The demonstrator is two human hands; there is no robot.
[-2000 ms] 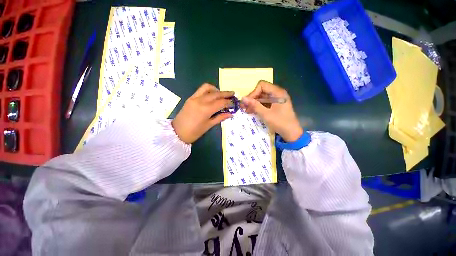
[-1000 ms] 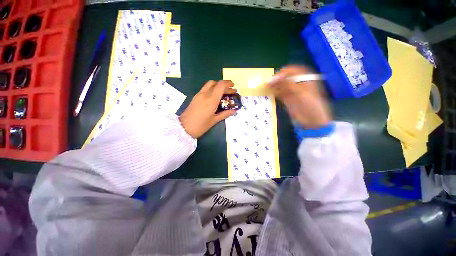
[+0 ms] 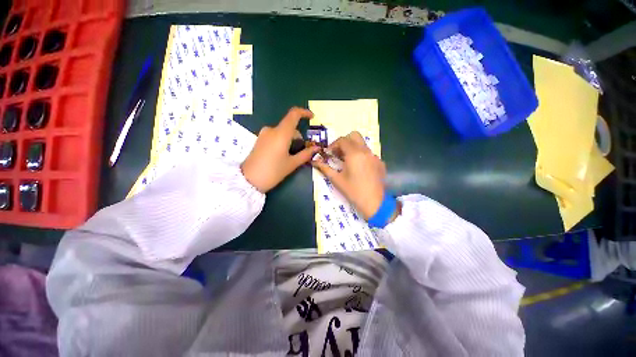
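Observation:
A small dark electronic module (image 3: 317, 134) with a light patch on top sits over the upper part of the adhesive sheet. My left hand (image 3: 276, 152) holds it from the left between thumb and fingers. My right hand (image 3: 354, 169) is at its lower right edge, fingertips pinched together, partly covering it. Tweezers cannot be made out clearly in the right hand. The white, blue-printed adhesive sheet (image 3: 339, 222) with yellow edges and a bare yellow top lies under both hands.
Red tray (image 3: 70, 136) with dark units stands at far left, beside a slim silvery tool (image 3: 127, 132) and spare adhesive sheets (image 3: 195, 77). A blue bin (image 3: 512, 90) of white pieces is upper right; yellow release paper (image 3: 566, 125) lies far right.
My right hand moved from beside the module, out to the right with a pale stick showing, and back to the module. My left hand kept the module and shifted it slightly up and left.

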